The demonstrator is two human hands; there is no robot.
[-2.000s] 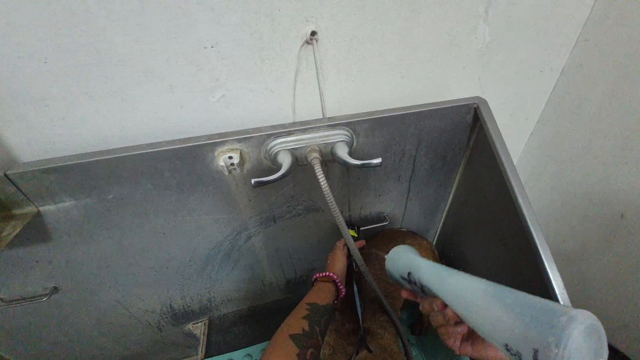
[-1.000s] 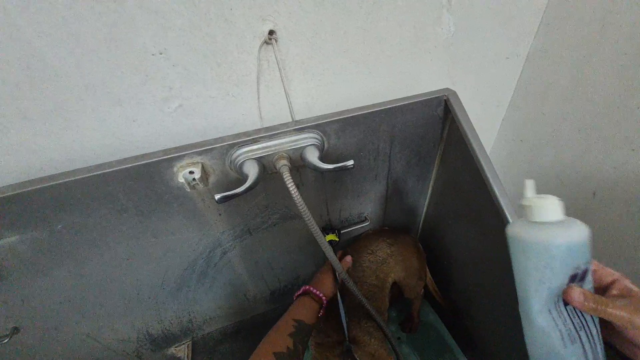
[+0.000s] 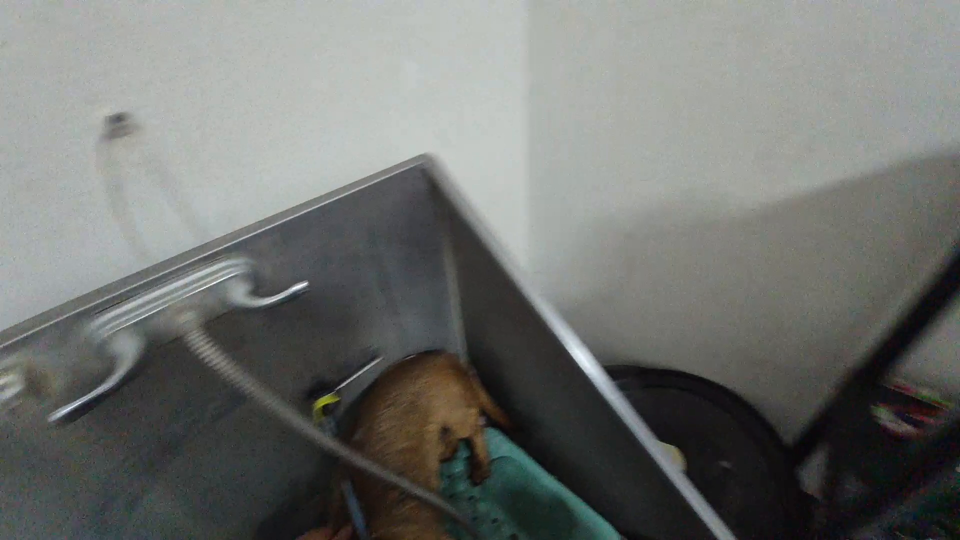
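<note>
A brown short-haired dog (image 3: 409, 420) stands in the metal wash tub (image 3: 525, 390), its hindquarters toward the corner and its front part cut off by the bottom edge. Only a bit of my left hand (image 3: 328, 533) shows at the bottom edge, beside the dog and next to a blue strap (image 3: 351, 506); its grip is hidden. The strap runs up to a yellow and black piece (image 3: 326, 405) by a metal bar (image 3: 360, 373) on the tub wall. A ribbed metal hose (image 3: 285, 412) hangs from the two-handled faucet (image 3: 172, 300) and crosses over the dog. My right hand is out of view.
A green perforated mat (image 3: 525, 487) lies on the tub floor. Outside the tub's right rim stands a black round-topped container (image 3: 712, 442). A dark slanting bar (image 3: 885, 360) crosses the right side. A cord (image 3: 112, 195) hangs from a hole in the wall.
The view has swung to the right. My right hand and the bottle it held have left the view. Most of my left hand and forearm has dropped out at the bottom.
</note>
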